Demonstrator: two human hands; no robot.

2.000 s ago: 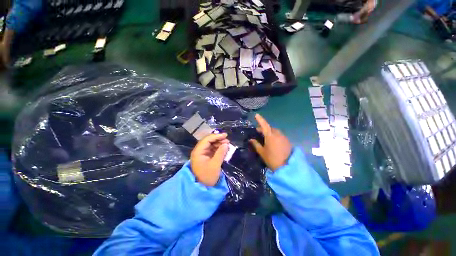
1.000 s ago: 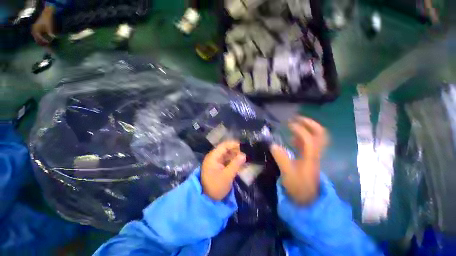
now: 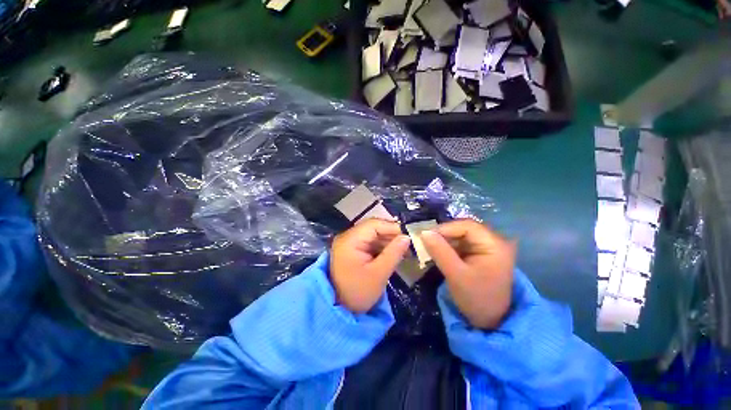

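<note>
A small silver-white module (image 3: 422,237) is held between my two hands above a large clear plastic bag (image 3: 240,184) with dark contents. My left hand (image 3: 365,264) pinches its left side with thumb and finger. My right hand (image 3: 477,268) pinches its right side. A small dark part shows at the module's upper edge; its exact shape is hard to see. Other silver modules (image 3: 358,203) lie on the bag just beyond my left hand, and another (image 3: 411,272) shows below the held one, partly hidden.
A black tray (image 3: 489,124) heaped with loose modules stands beyond the bag. Two columns of laid-out modules (image 3: 611,224) lie at right, beside clear-wrapped stacks (image 3: 705,208). A yellow-and-black device (image 3: 315,39) and a blurred pale bar (image 3: 681,76) are farther back.
My right hand was apart from the left with fingers spread; it has come in and now grips the module too. The view has shifted, and the tray sits higher in it.
</note>
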